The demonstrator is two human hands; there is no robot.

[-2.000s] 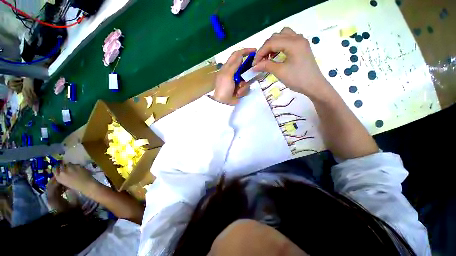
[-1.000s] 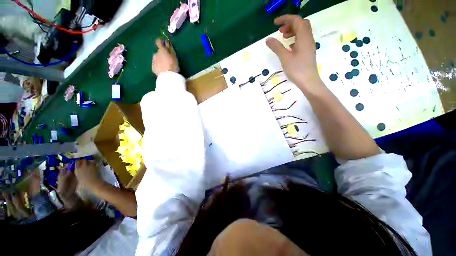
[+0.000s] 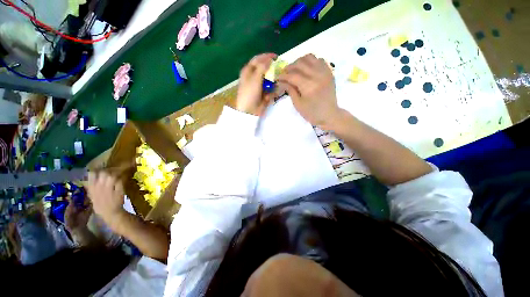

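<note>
My left hand [image 3: 253, 84] holds a blue battery cell [image 3: 268, 85], mostly hidden by the fingers. A pale-yellow piece [image 3: 275, 69] is at the cell, between the fingertips of both hands. My right hand [image 3: 311, 88] touches the piece and the cell from the right; its fingertips are pinched, and I cannot tell exactly what they grip. Thin dark lead wires [image 3: 348, 174] lie in a row at the edge of the white paper [image 3: 290, 154], partly hidden by my right forearm.
The green belt [image 3: 232, 35] carries a wired cell [image 3: 178, 71], pink-wrapped parts [image 3: 187, 32] and more blue cells [image 3: 292, 15]. An open carton [image 3: 125, 142] of yellow pieces stands left. Dark discs [image 3: 405, 69] lie on the pale board. Another person's hand [image 3: 106, 191] is at the left.
My left hand has come back from the belt and holds a cell. My right hand has moved down-left to meet it. A wired cell with a white patch now lies on the belt.
</note>
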